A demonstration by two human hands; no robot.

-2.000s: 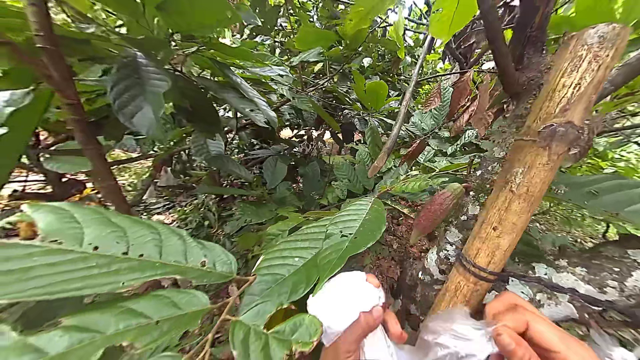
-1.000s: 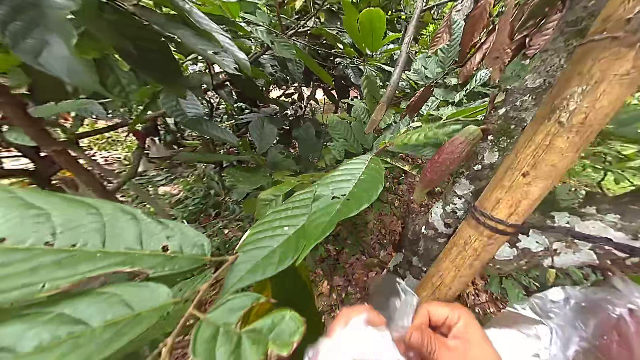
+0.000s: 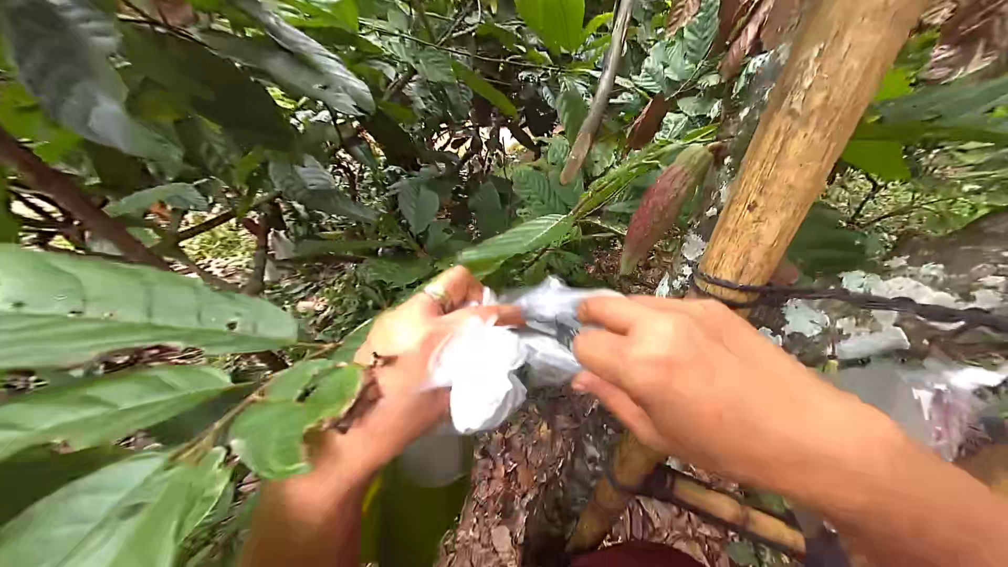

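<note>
Near the middle of the head view, my left hand (image 3: pixel 417 339), with a ring on one finger, grips a bunched white plastic bag (image 3: pixel 482 370). To its right, my right hand (image 3: pixel 669 358) pinches a thin, translucent part of the plastic between thumb and fingers. The plastic stretches between both hands, and its exact form is blurred. Beyond my right hand, a reddish-green cacao pod (image 3: pixel 665 206) hangs beside the trunk. A green leaf (image 3: pixel 520 240) lies just beyond my left hand.
A wooden pole (image 3: pixel 803 142) leans at the right, bound with dark cord (image 3: pixel 866 298) near a lichen-spotted trunk (image 3: pixel 898 315). Large leaves (image 3: pixel 134 307) reach in from the left. A thin cut branch (image 3: pixel 602 94) points down above the pod. More translucent plastic (image 3: pixel 937 394) shows at the right.
Both hands have come up from the bottom edge into the middle of the view, with the white plastic between them. Much more of both forearms shows.
</note>
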